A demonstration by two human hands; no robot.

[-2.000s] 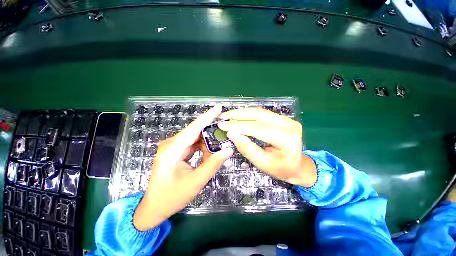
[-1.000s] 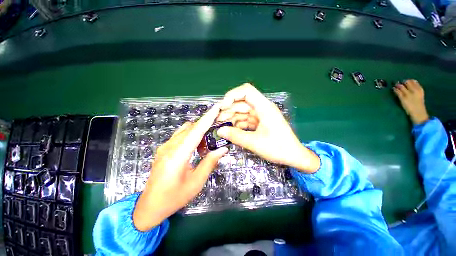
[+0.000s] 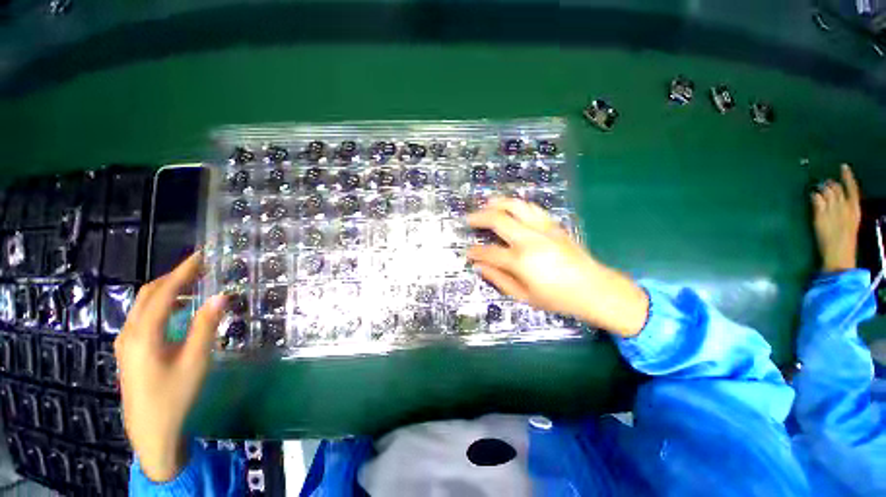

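Observation:
The clear blister tray (image 3: 389,347) lies in front of me, with small dark round parts in its pockets and strong glare in the middle. My right hand (image 3: 544,262) is over the tray's right part, fingers bent down at the pockets; whether they pinch a part is unclear. My left hand (image 3: 165,349) is at the tray's lower left corner, thumb and fingers apart, with nothing visible in it. A small dark square unit (image 3: 601,115) lies on the green surface just beyond the tray's upper right corner.
Several more units (image 3: 681,91) lie to its right. Another person's hand (image 3: 835,218) is at the far right, with a small dark thing at the fingertips. A dark slab (image 3: 179,228) and a black blister tray (image 3: 58,359) are at left. A parts strip (image 3: 255,466) is near my lap.
The unit is out of my hands, and one more lies beyond the tray's corner. My hands moved apart, left towards the black tray. The other person's hand drew back; the rightmost unit left the row.

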